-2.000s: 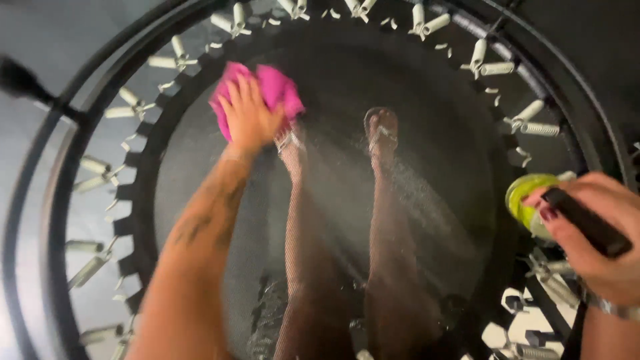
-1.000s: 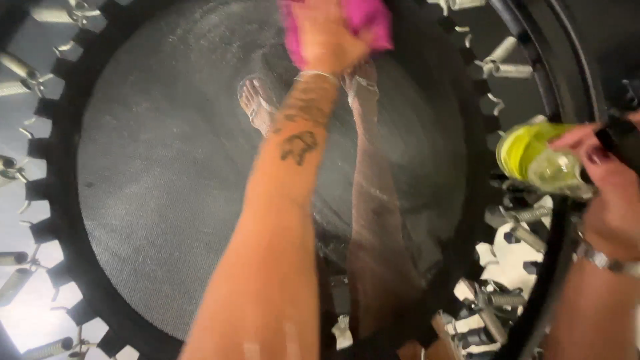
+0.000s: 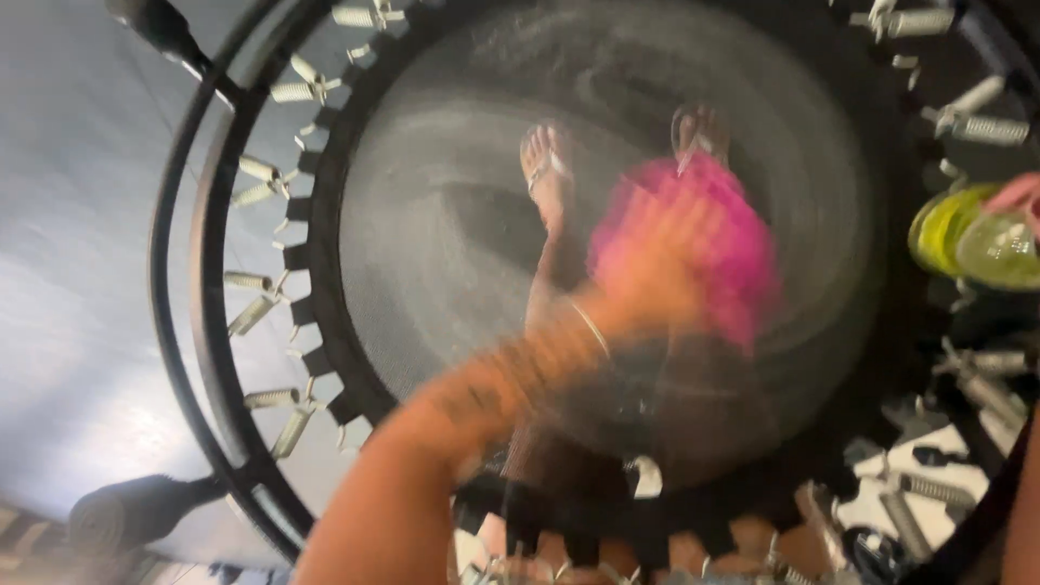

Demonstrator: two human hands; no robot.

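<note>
A round black mesh trampoline mat (image 3: 455,244) fills the middle, with pale streaks and smears on its surface. My left hand (image 3: 666,260), blurred by motion, presses a bright pink cloth (image 3: 731,244) on the right-centre part of the mat. At the right edge, part of my right hand (image 3: 1020,197) shows around a yellow-green container with a clear rounded part (image 3: 975,236); most of that hand is outside the view. Two sandalled feet (image 3: 546,158) and legs appear within the mat area, beyond and beneath my left arm.
Metal springs (image 3: 264,180) ring the mat in pairs. A curved black tubular frame (image 3: 203,244) runs around the left side, with dark padded legs (image 3: 122,512) sticking outward. Bluish-grey floor (image 3: 73,284) lies left of it. More springs (image 3: 934,491) show at the lower right.
My left hand and the pink cloth have moved from the mat's far part back towards me. The container stays in my right hand at the right side. The view has shifted.
</note>
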